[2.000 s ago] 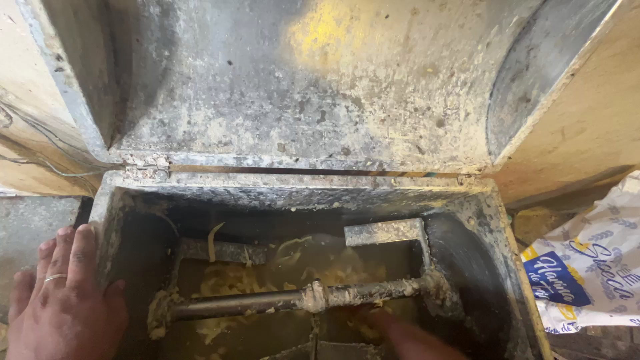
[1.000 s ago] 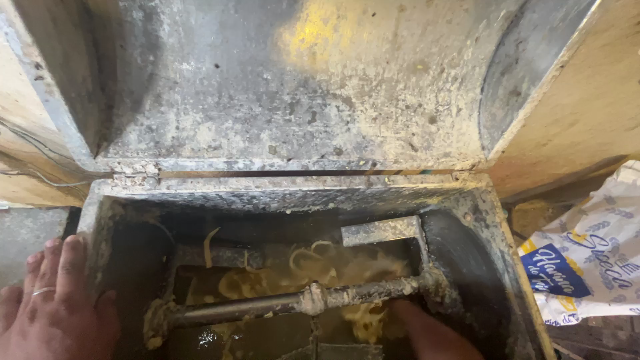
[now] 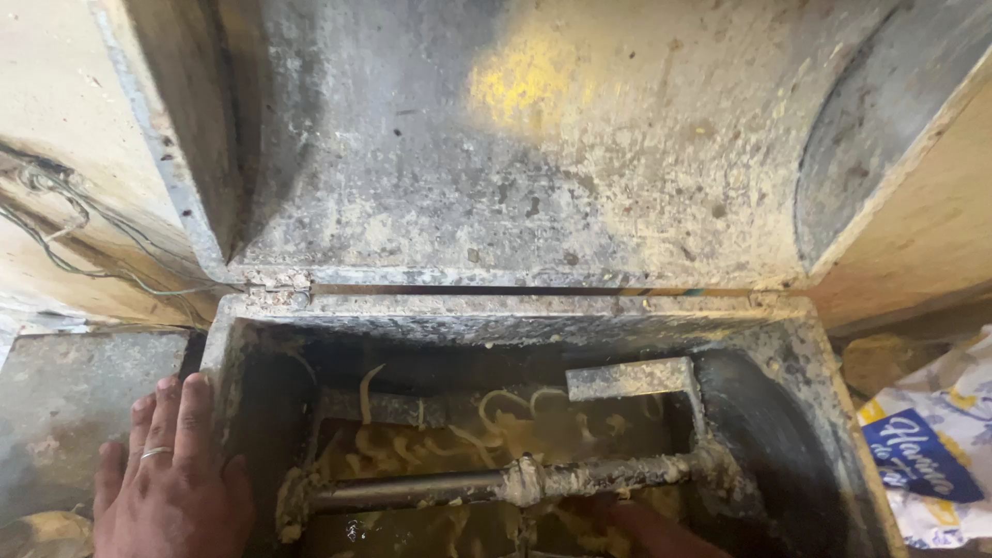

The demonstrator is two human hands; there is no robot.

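My left hand (image 3: pixel 174 473), with a ring on one finger, rests palm down on the left rim of a metal dough mixer's trough (image 3: pixel 496 306), fingers a little apart. My right hand (image 3: pixel 643 523) is low inside the trough, blurred, below the mixing shaft (image 3: pixel 418 490); its fingers are hidden, so what it touches cannot be told. Dough is caked on the shaft's middle and ends. Curled pale dough strips (image 3: pixel 372 391) lie in cloudy liquid in the trough. A flat metal blade (image 3: pixel 632 378) sticks up from the shaft's right end.
The mixer's curved lid (image 3: pixel 434 155) stands open behind the trough, hinged at its back edge. A printed flour sack (image 3: pixel 922 457) is at the right. Loose cables (image 3: pixel 77 209) run along the wall at the left, above a grey metal surface (image 3: pixel 101 403).
My right hand has moved about beneath the shaft. Dough strips in the liquid have shifted, and more curls show behind the shaft. My left hand has stayed at the left rim.
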